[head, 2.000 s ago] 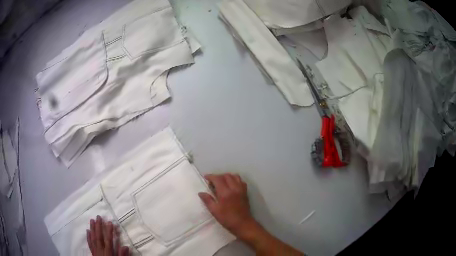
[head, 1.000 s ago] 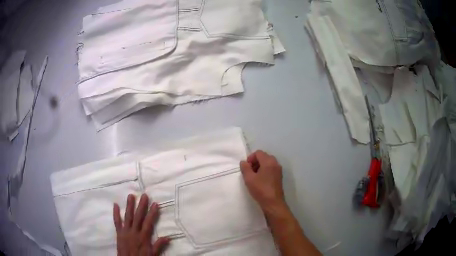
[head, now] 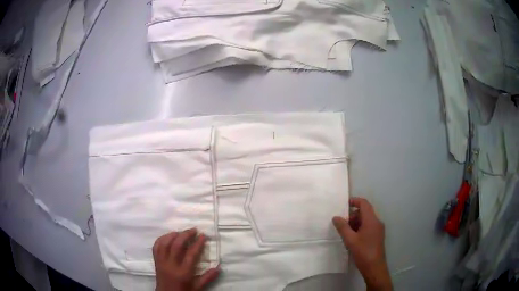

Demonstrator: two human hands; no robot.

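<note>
A white front panel (head: 284, 145) lies flat in front of me, with a pointed patch pocket (head: 301, 202) at its right and a large stitched pocket piece (head: 153, 193) at its left. Short double bars of stitching run between the two. My left hand (head: 181, 258) rests on the lower part of the large pocket piece, fingers bent. My right hand (head: 364, 236) is at the panel's right edge beside the patch pocket, thumb on the cloth and fingers at the edge, pinching it. The panel's bottom is cut off by the picture's edge.
A panel stack (head: 273, 40) lies beyond the working panel. Shears with red handles (head: 457, 210) lie at the right, beside a long narrow cloth piece (head: 449, 96) and a heap of garment pieces (head: 495, 136). White offcuts (head: 48, 119) lie at the left. A thread (head: 404, 269) lies at lower right.
The view has turned, so the panel now shows squarer and more fully. My right hand has moved down along the panel's right edge. My left hand has moved down onto the large pocket piece.
</note>
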